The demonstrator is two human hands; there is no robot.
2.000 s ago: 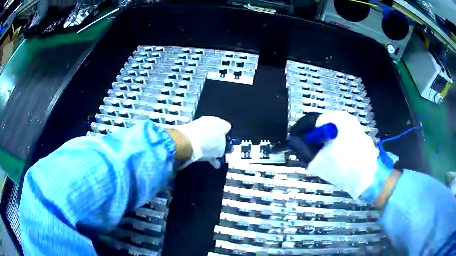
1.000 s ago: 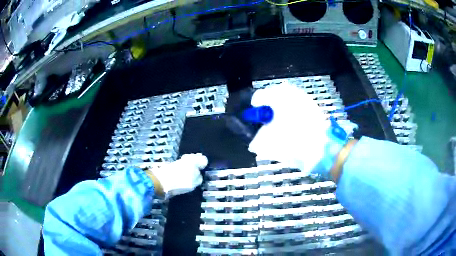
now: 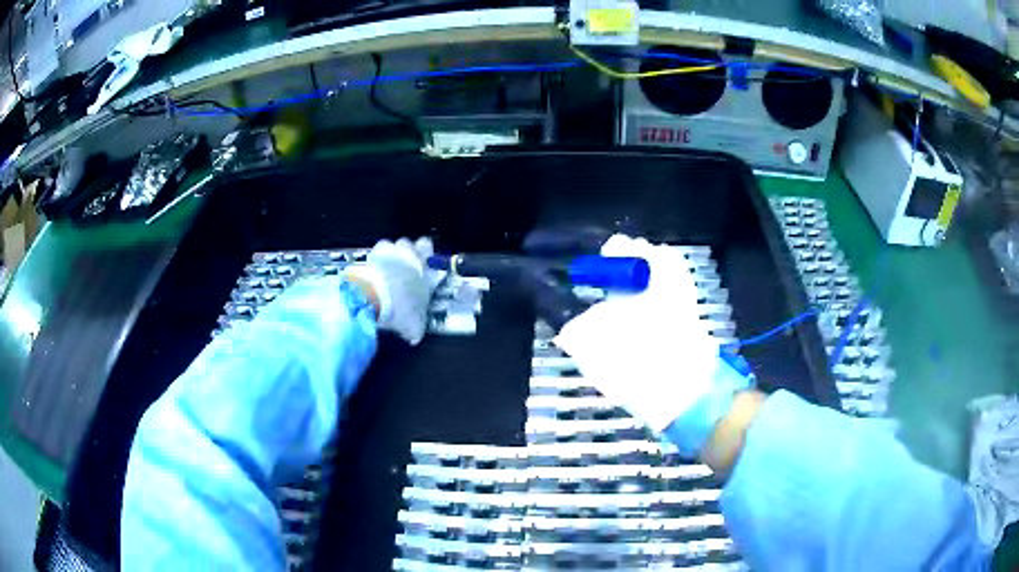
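Observation:
My right hand (image 3: 654,335), in a white glove with black-covered fingers, holds a pen-shaped tool with a thick blue end (image 3: 609,273). The tool's dark shaft points left, its tip beside my left fingers. My left hand (image 3: 402,291), white-gloved, is at the right end of the far-left rows of silver heat-sink pieces (image 3: 460,307); whether its fingers hold a piece cannot be told. More heat-sink bars (image 3: 469,475) lie in rows nearer me and under my right hand. All lie in a black tray (image 3: 481,201).
A pale blower box (image 3: 732,136) with two dark round openings stands behind the tray. A white box (image 3: 900,184) is at the back right. More metal pieces (image 3: 832,302) lie on the green mat at right. A blue cord runs from my right wrist. A shelf crosses the back.
My left hand has moved away from me to the far-left rows. The tool now points left towards my left fingers. The view has shifted, showing more of the shelf behind.

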